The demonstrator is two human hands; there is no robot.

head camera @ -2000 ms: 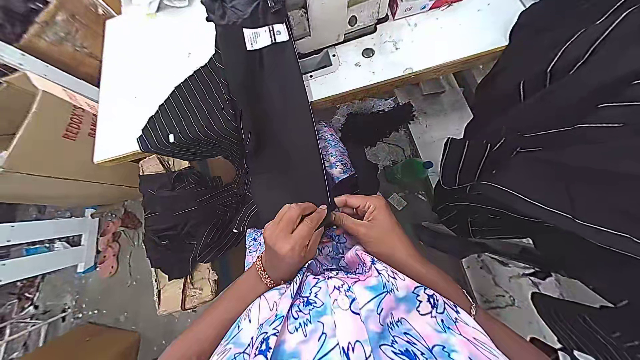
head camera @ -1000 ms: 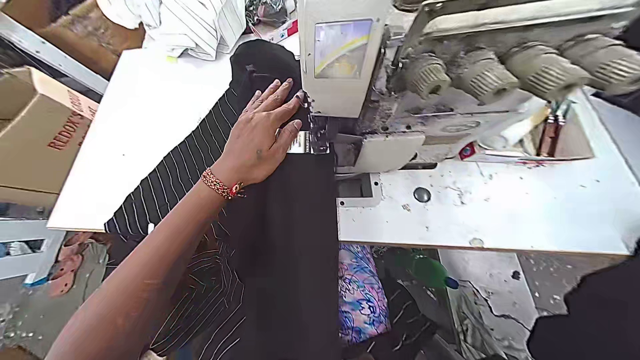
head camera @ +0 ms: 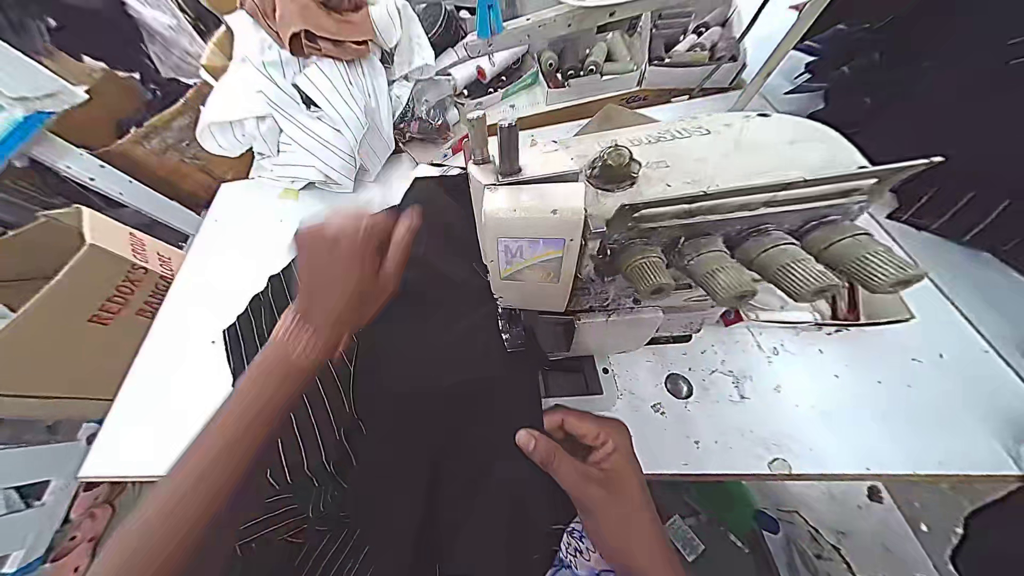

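Black fabric [head camera: 448, 416] runs up under the presser foot [head camera: 512, 330] of an overlock sewing machine [head camera: 532, 240], and black pinstriped cloth [head camera: 308, 400] lies along its left side. My left hand [head camera: 352, 260] is blurred, over the upper left edge of the fabric, with its fingers curled; whether it grips the cloth does not show. Below the presser foot, my right hand [head camera: 588, 452] pinches the right edge of the fabric between thumb and fingers.
White striped cloth [head camera: 312, 112] is heaped behind the white table [head camera: 176, 320]. Boxes of thread spools [head camera: 596, 60] stand at the back. A cardboard box [head camera: 72, 320] is at the left. Ribbed tension knobs [head camera: 708, 268] project from the machine's front.
One second ago the left hand lay flat on the cloth beside the needle area; now it is curled and farther left. The right hand has come into view at the fabric's edge.
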